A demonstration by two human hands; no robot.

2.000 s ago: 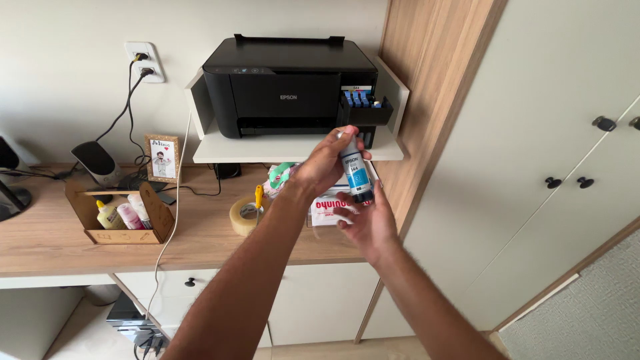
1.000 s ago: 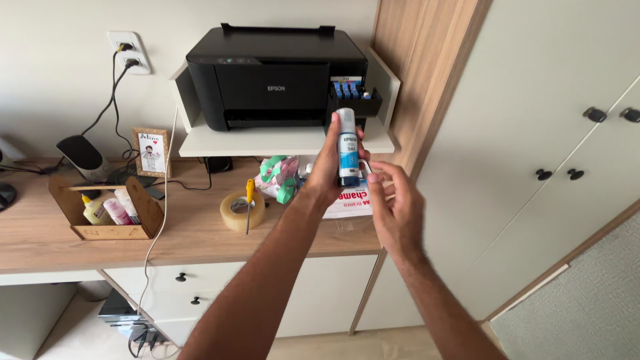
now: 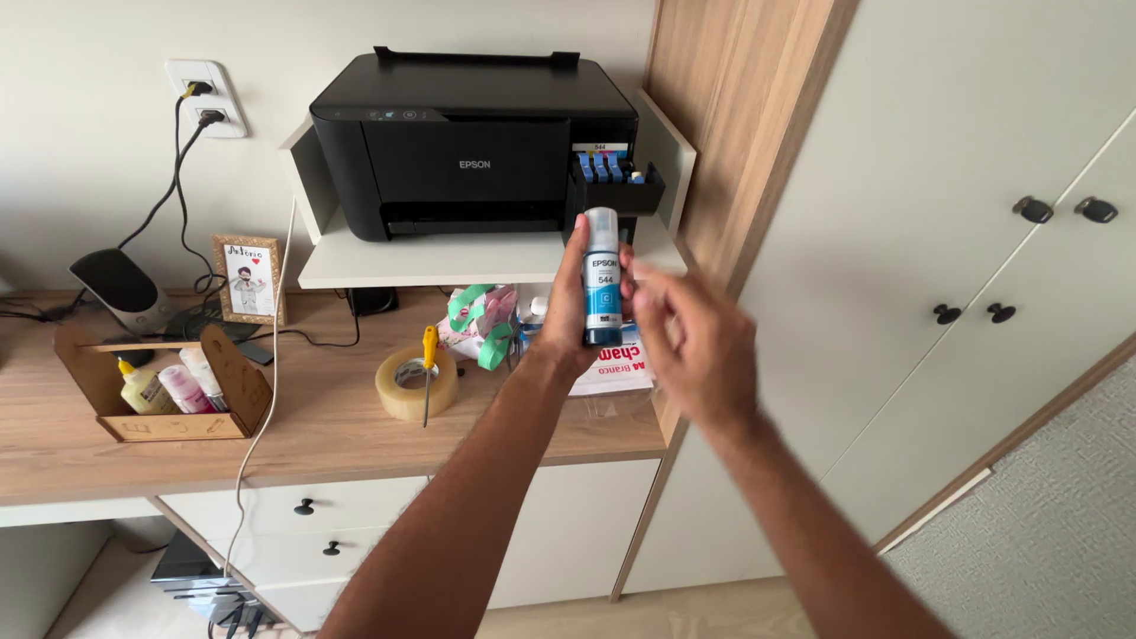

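My left hand (image 3: 568, 306) is closed around an Epson ink bottle (image 3: 603, 288) with a cyan and white label and a translucent cap at its top. The bottle stands upright in the hand, label toward me. Just right of it, my right hand (image 3: 697, 346) is slightly blurred, its fingers bent and apart from the bottle, with nothing seen in them. Behind the bottle is a black Epson printer (image 3: 470, 146) on a white shelf. At its right front the ink tank cover (image 3: 621, 197) is lowered, and several blue tank caps (image 3: 601, 168) show.
On the wooden desk (image 3: 328, 435) are a roll of clear tape (image 3: 404, 399), a yellow-handled screwdriver (image 3: 429, 351), a crumpled bag with green ribbon (image 3: 479, 324), a paper pack (image 3: 617, 368), a wooden caddy of bottles (image 3: 177, 426), a picture frame (image 3: 250, 280) and a speaker (image 3: 124, 288). A white cable (image 3: 266, 390) hangs in front.
The bottle was tilted between both hands and is now upright in my left hand. My right hand has moved off it to the right.
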